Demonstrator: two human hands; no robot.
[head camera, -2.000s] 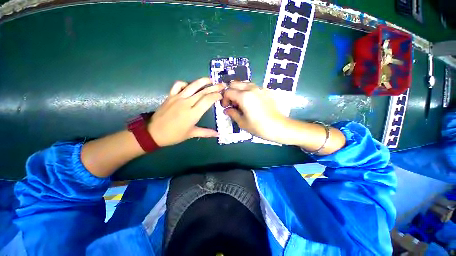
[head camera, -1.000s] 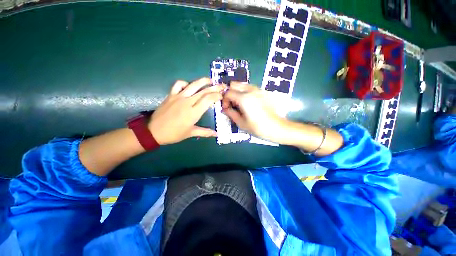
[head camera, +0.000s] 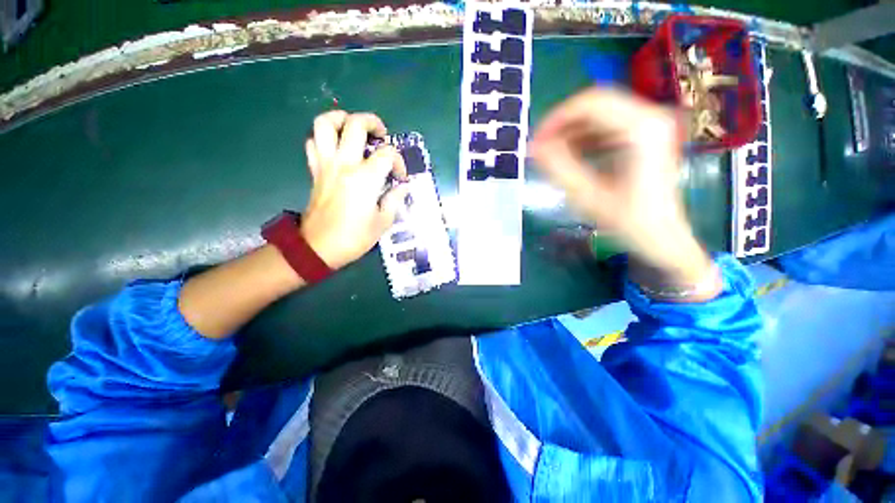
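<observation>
A silver-white phone mid-frame (head camera: 420, 231) lies tilted on the green bench, its dark mainboard end up and away from me. My left hand (head camera: 348, 187) rests over its upper left side with bent fingers on the frame. My right hand (head camera: 618, 162) is blurred in the air, right of the liner strip and near the red bin. Its thumb and fingertips are near each other; whether they hold something is too blurred to tell. The white release liner strip (head camera: 491, 231) lies right of the frame, with black notched stickers (head camera: 494, 138) on its far part and blank white nearest me.
A red parts bin (head camera: 751, 118) with tan-gold flex parts (head camera: 702, 88) stands at the upper right. A second sticker strip (head camera: 753, 196) lies below it. A thin tool-like stick (head camera: 815, 88) lies farther right. A worn whitish ledge (head camera: 196, 49) runs along the bench's far side.
My right hand has left the frame and moved right toward the red bin. The frame now lies tilted and more of it shows. My left hand stays on it. The whole view has shifted.
</observation>
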